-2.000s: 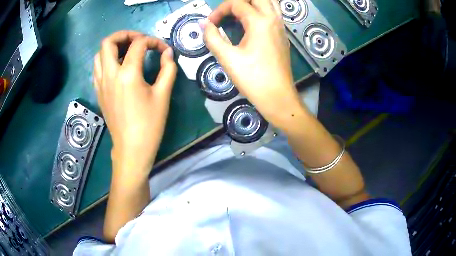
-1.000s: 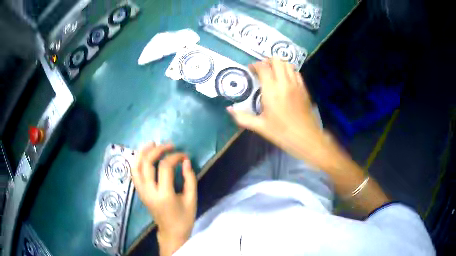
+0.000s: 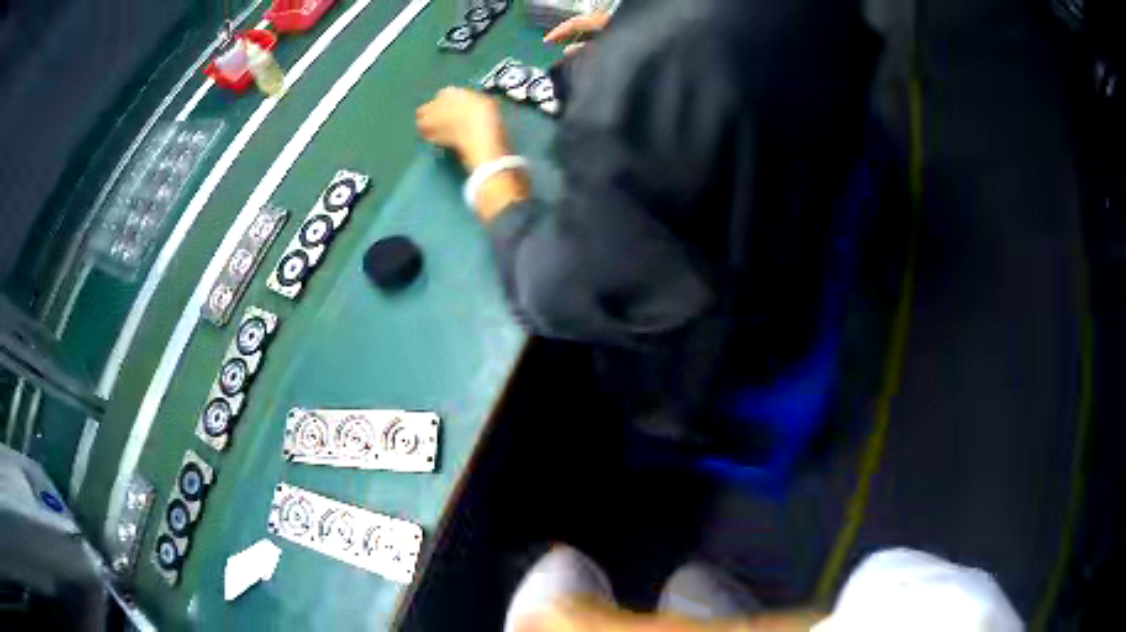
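Note:
Two silver plates with three ringed seats lie on the green bench: the upper plate (image 3: 362,440) is nearly level and the lower plate (image 3: 346,531) is tilted down to the right. Neither shows black rings. A white irregular patch, perhaps a wipe (image 3: 251,568), lies left of the lower plate. Plates with three black rings (image 3: 237,377) stand in a slanted row to the left. My left hand is out of view. Only a strip of my right forearm shows along the bottom edge; the hand itself is not visible.
A coworker in dark clothing (image 3: 642,185) sits at the bench, one hand near a black-ringed plate (image 3: 524,84). A black round pad (image 3: 393,263) lies near that elbow. A clear tray (image 3: 158,191), a red container (image 3: 241,62) and white-striped green surface are at left.
The view has swung along the bench to the coworker. Both my hands, near the plates before, have left view. The black-ringed plate by my right hand is no longer identifiable.

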